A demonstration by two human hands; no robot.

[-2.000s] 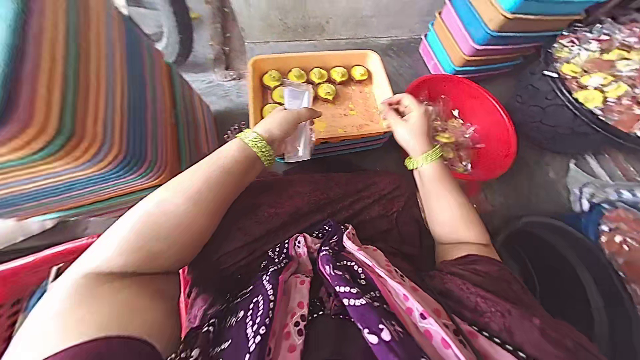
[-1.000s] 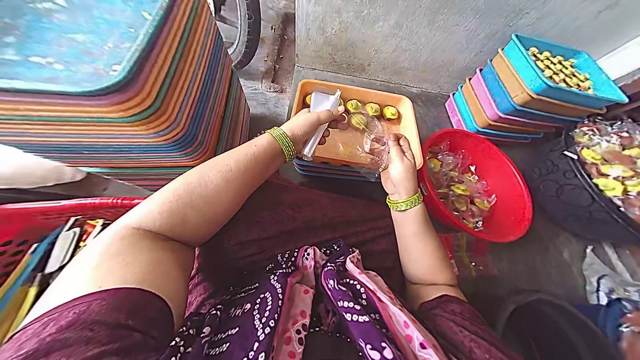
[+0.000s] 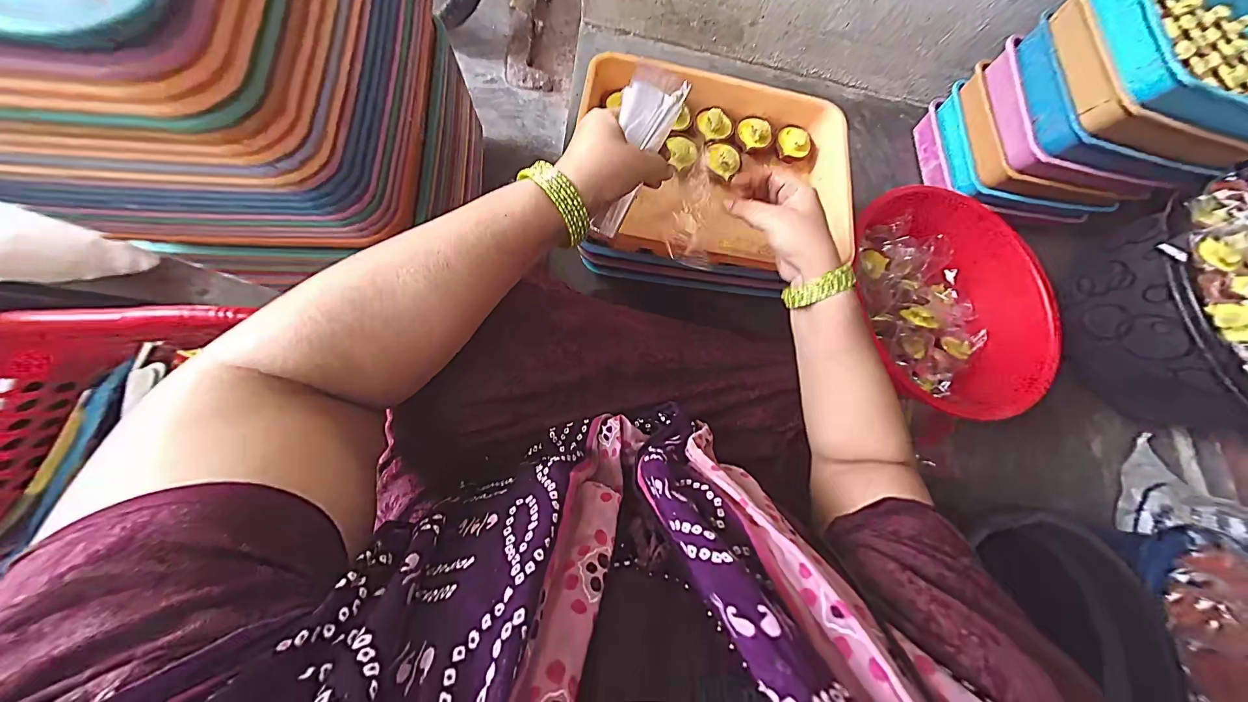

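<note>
My left hand grips a stack of clear plastic bags over the left part of an orange plastic tray. Several small yellow-topped pieces, shaped like little lamps or sweets, stand in rows along the tray's far side. Over the tray's right half is my right hand, thumb and fingers bent close together; whether they hold anything is unclear. A loose clear bag hangs between the hands, blurred. Right of the tray, a red plastic tub holds several bagged yellow pieces.
Tall stacks of nested trays rise at the left. A red basket sits below them. More stacked trays stand back right, the top one filled with small yellow pieces. A dark round container with packets is at the right edge, a concrete wall behind.
One second ago a bag with a yellow piece was between my hands; now the bag there looks without one. The left hand keeps the stack of bags. The view has shifted.
</note>
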